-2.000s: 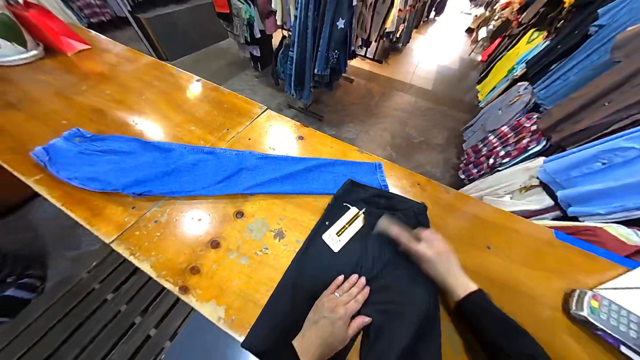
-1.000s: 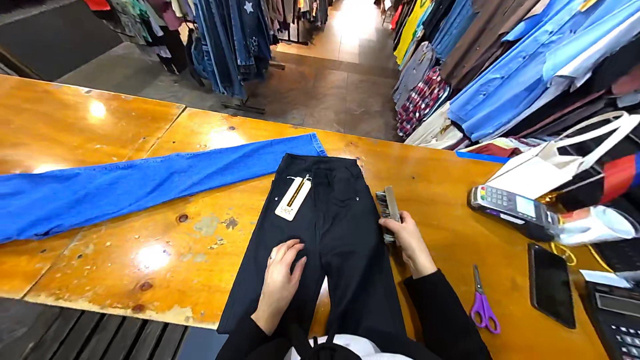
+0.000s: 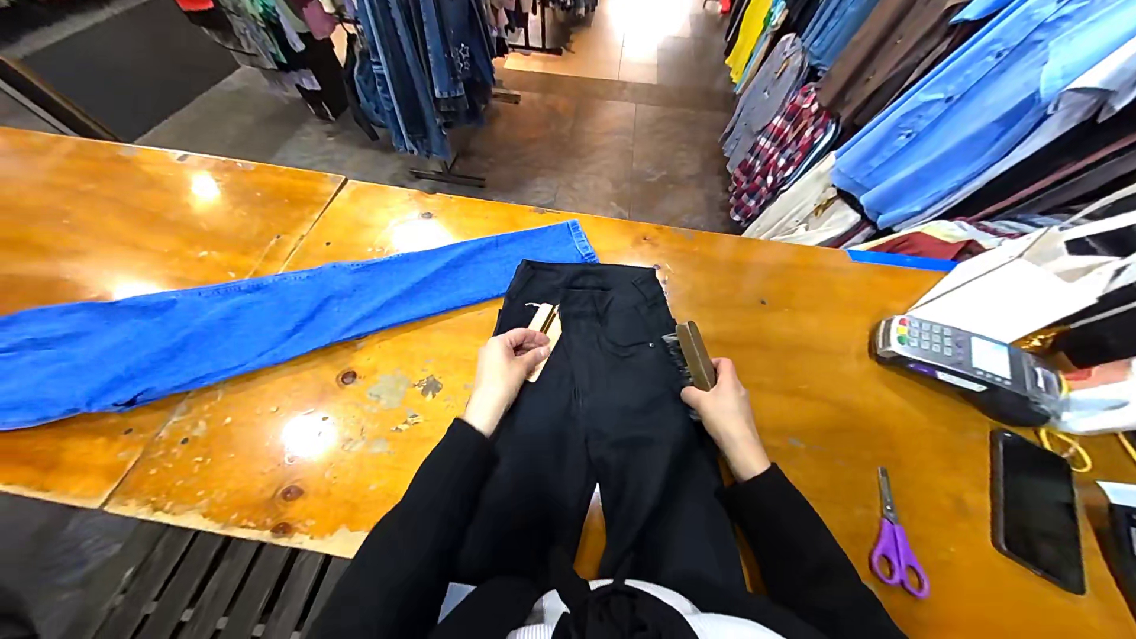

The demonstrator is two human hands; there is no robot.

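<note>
Black trousers (image 3: pixel 621 390) lie front up on the varnished wooden counter (image 3: pixel 781 346), waistband away from me. My left hand (image 3: pixel 508 371) pinches the cream hang tag (image 3: pixel 548 335) near the waistband's left side. In my right hand (image 3: pixel 726 413) is a wooden-backed brush (image 3: pixel 696 355), its dark bristles facing the trousers at the right hip. A blue denim garment leg (image 3: pixel 311 311) stretches left across the counter, its hemmed end beside the black waistband.
Purple-handled scissors (image 3: pixel 895 541), a smartphone (image 3: pixel 1037 510) and a card payment terminal (image 3: pixel 967 359) lie to the right. A white paper bag (image 3: pixel 994 275) stands behind the terminal. Clothes racks (image 3: pixel 426 80) are beyond the counter.
My left hand has moved from the trouser front to the hang tag and taken hold of it. The brush stays in my right hand by the trousers' right edge.
</note>
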